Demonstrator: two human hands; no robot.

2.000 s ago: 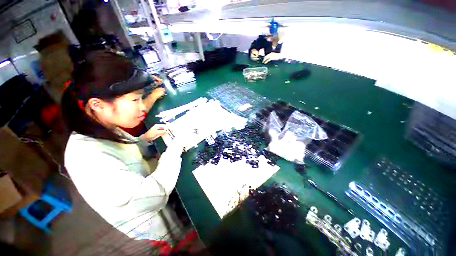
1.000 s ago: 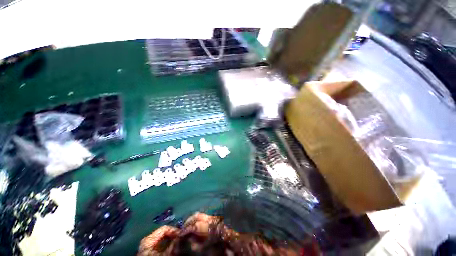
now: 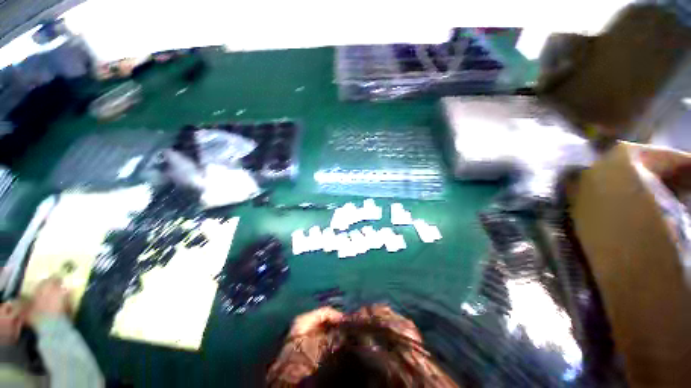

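My left hand (image 3: 305, 337) and my right hand (image 3: 390, 330) are close together at the bottom edge, blurred and partly cut off. I cannot tell whether they hold anything. White tabbed plates (image 3: 348, 241) lie in a cluster beyond them. A heap of small black parts (image 3: 256, 274) lies to the left of the plates. More black parts (image 3: 168, 239) lie on and beside a white paper sheet (image 3: 170, 303). A few dark pieces (image 3: 329, 296) lie just beyond my left hand.
A clear blister tray (image 3: 379, 159) lies behind the plates. A black-pocket tray (image 3: 276, 148) carries a plastic bag (image 3: 227, 186). Wrapped tray stack (image 3: 485, 136), glaring strips (image 3: 530, 295) and open carton (image 3: 629, 250) are right. Another person's hand (image 3: 49, 299) is at far left.
The view has swung back left, so the bench things sit further right and the neighbour's hand and sleeve show. My hands stay low near the bottom edge, close together.
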